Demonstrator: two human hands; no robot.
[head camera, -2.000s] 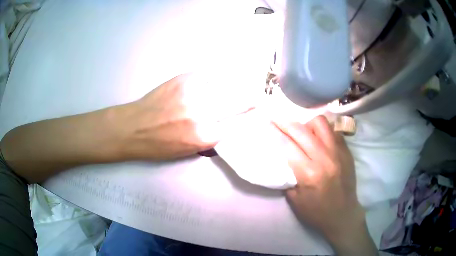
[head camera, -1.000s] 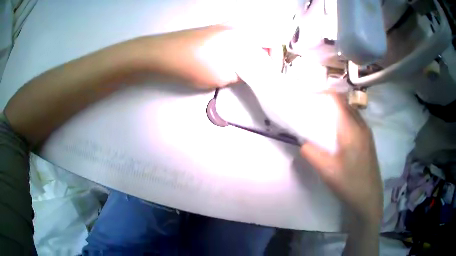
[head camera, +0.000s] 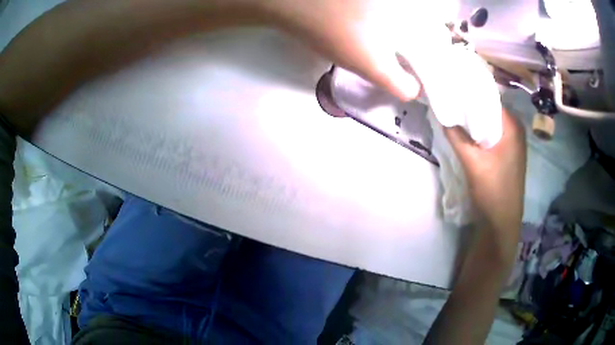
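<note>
A white fabric piece (head camera: 465, 94) is bunched between my two hands near the needle area, washed out by lamp glare. My left hand (head camera: 381, 50) comes from the upper left, and its fingertips touch the cloth's left side; glare hides much of it. My right hand (head camera: 495, 151) holds the cloth from the right, and a loose edge hangs beside the wrist. The sewing machine's bed plate (head camera: 367, 101), with a dark rounded outline, lies below my left hand. The presser foot and needle cannot be made out.
A small cream knob (head camera: 542, 126) and a pale curved bar (head camera: 583, 113) are right of my hands. Patterned scraps (head camera: 549, 253) lie at the lower right. White cloth (head camera: 54, 236) is heaped at the lower left. The table's curved edge (head camera: 236, 236) passes above blue jeans.
The view has shifted, and the blue-grey block is no longer visible. Both hands have come closer together, with bunched cloth now raised between them. More of the jeans shows.
</note>
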